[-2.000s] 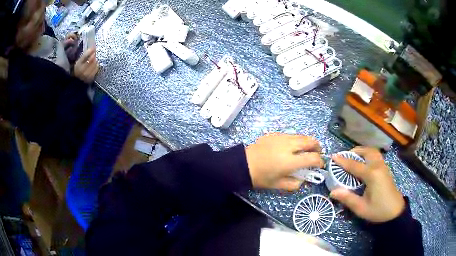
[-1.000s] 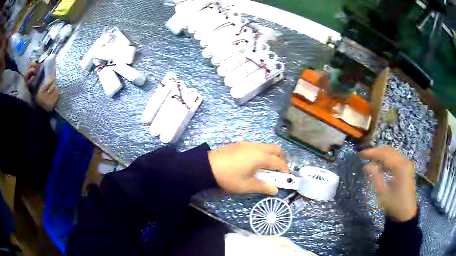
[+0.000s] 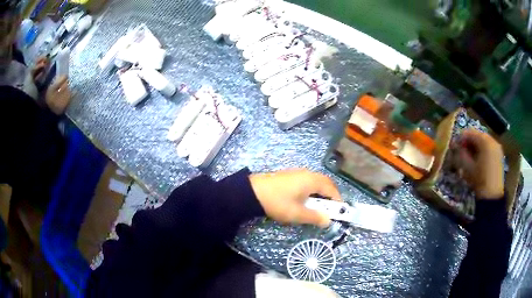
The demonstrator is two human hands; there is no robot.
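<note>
My left hand (image 3: 296,197) is closed around the handle end of a white fan unit (image 3: 373,216), whose round head points right, seen edge-on just above the bench sheet. A loose white front grille (image 3: 311,261) lies flat below it, with small dark wires beside it. My right hand (image 3: 481,163) is in the parts carton (image 3: 441,139) among tiny grey-white pieces; its fingertips are blurred, and I cannot tell if they hold a piece.
The orange press fixture (image 3: 389,137) on its steel base stands left of the carton. Handle housings with red and black wires (image 3: 303,96) lie in rows beyond. More white housings (image 3: 140,64) lie at upper left. A person's hands (image 3: 57,93) hold a white part at far left.
My right hand has moved from the fan head to the right and into the carton. My left hand keeps its hold on the fan unit, whose head has tilted from face-up to edge-on.
</note>
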